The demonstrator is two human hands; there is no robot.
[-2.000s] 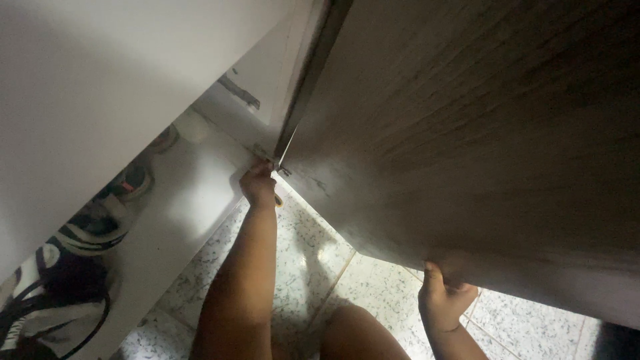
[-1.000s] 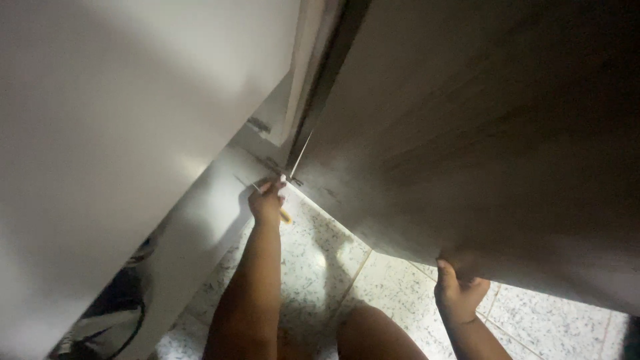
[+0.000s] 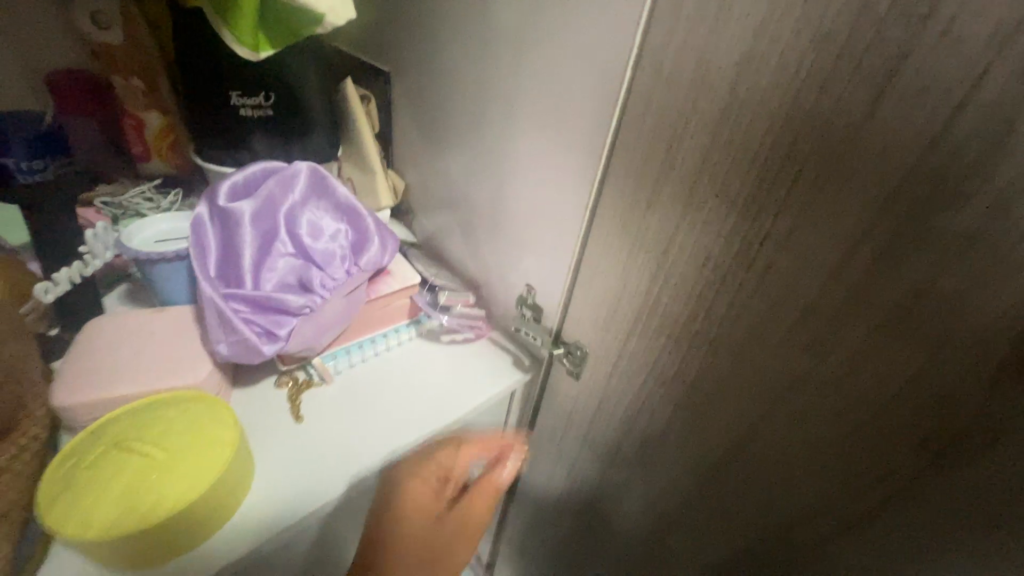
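Observation:
My left hand point(image 3: 444, 500), blurred, is at the lower middle of the view, thumb and fingertips together beside the edge of a wood-grain cabinet door point(image 3: 760, 264). Whether anything small sits between its fingertips cannot be told. Above it, a metal hinge point(image 3: 552, 334) joins the door to the light cabinet side panel point(image 3: 496, 160). A white shelf point(image 3: 352, 424) lies to the left of the hand. My right hand is out of view.
On the shelf are a yellow round container point(image 3: 144, 480), a pink case point(image 3: 144, 360), a purple satin bonnet point(image 3: 280, 256), a blue cup point(image 3: 160, 256), a gold chain point(image 3: 298, 392) and a spiral notebook point(image 3: 372, 348). A black box point(image 3: 280, 104) stands behind.
The view has swung up from the door's lower end and the floor to a hinge and a shelf. My right hand, earlier at the door's bottom edge, has left the view.

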